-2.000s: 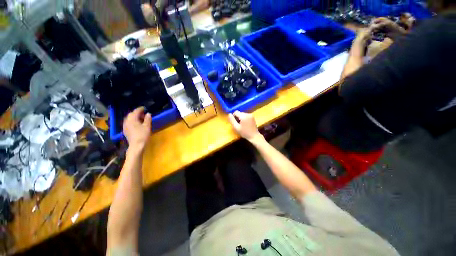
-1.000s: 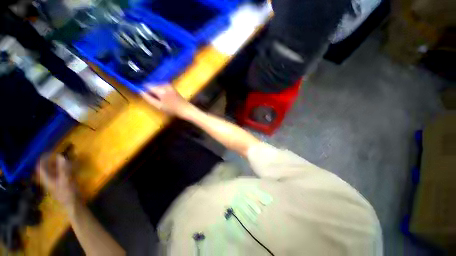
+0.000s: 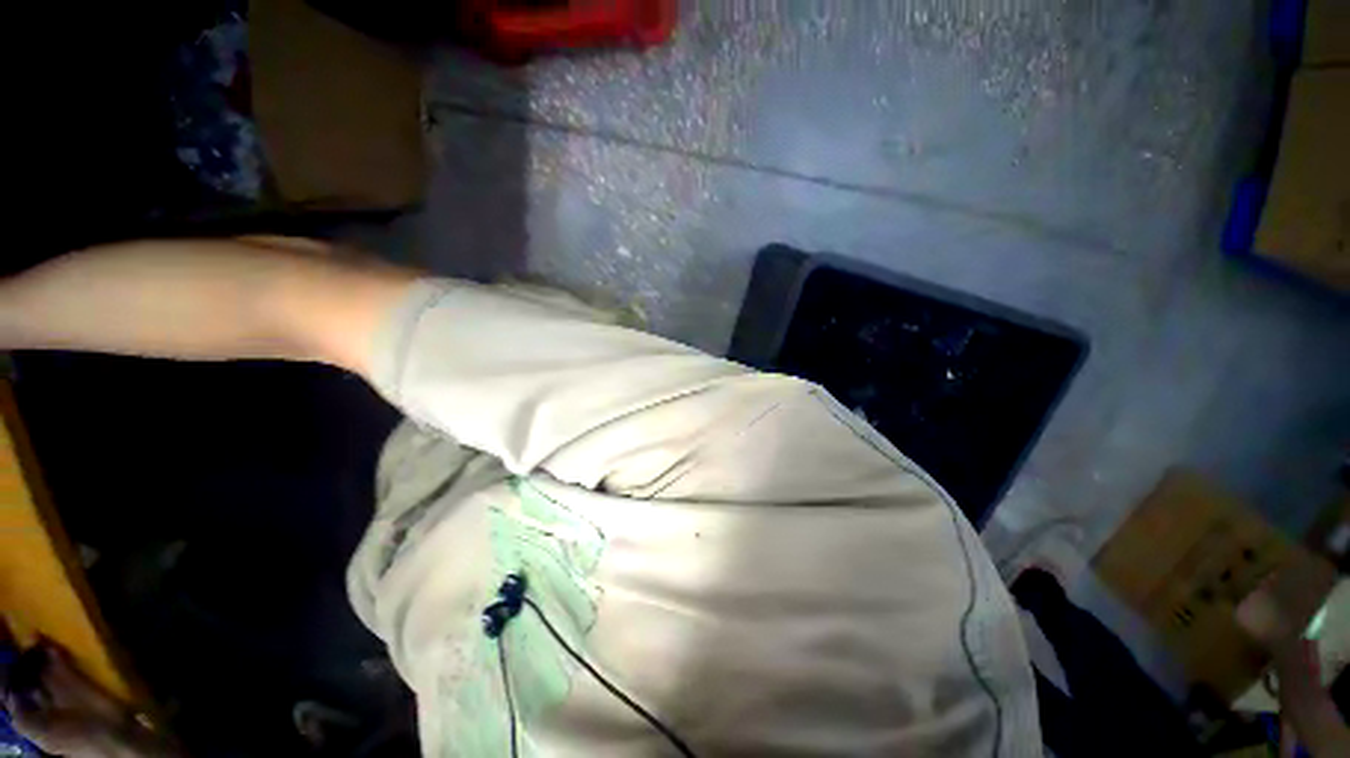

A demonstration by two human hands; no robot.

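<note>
A hand, which looks like my left hand (image 3: pixel 74 711), is small, dark and cut off at the lower left corner, beside the bench edge (image 3: pixel 52 555). A small dark thing is at its fingers; whether the hand grips it is unclear. My right forearm reaches out past the left edge, so my right hand is out of the picture. No housing or screwdriver can be made out.
A black tote (image 3: pixel 1044 407) with dark contents stands on the grey floor behind my shoulder. A red stool (image 3: pixel 578 22) is at the top. Cardboard boxes (image 3: pixel 341 111) are at upper left and right. Another person's arm (image 3: pixel 1300 674) shows at lower right.
The view has swung right and back, from the bench and blue bins to the floor behind me. The driver, feeder and bins have left the main view, and my right hand has left the picture.
</note>
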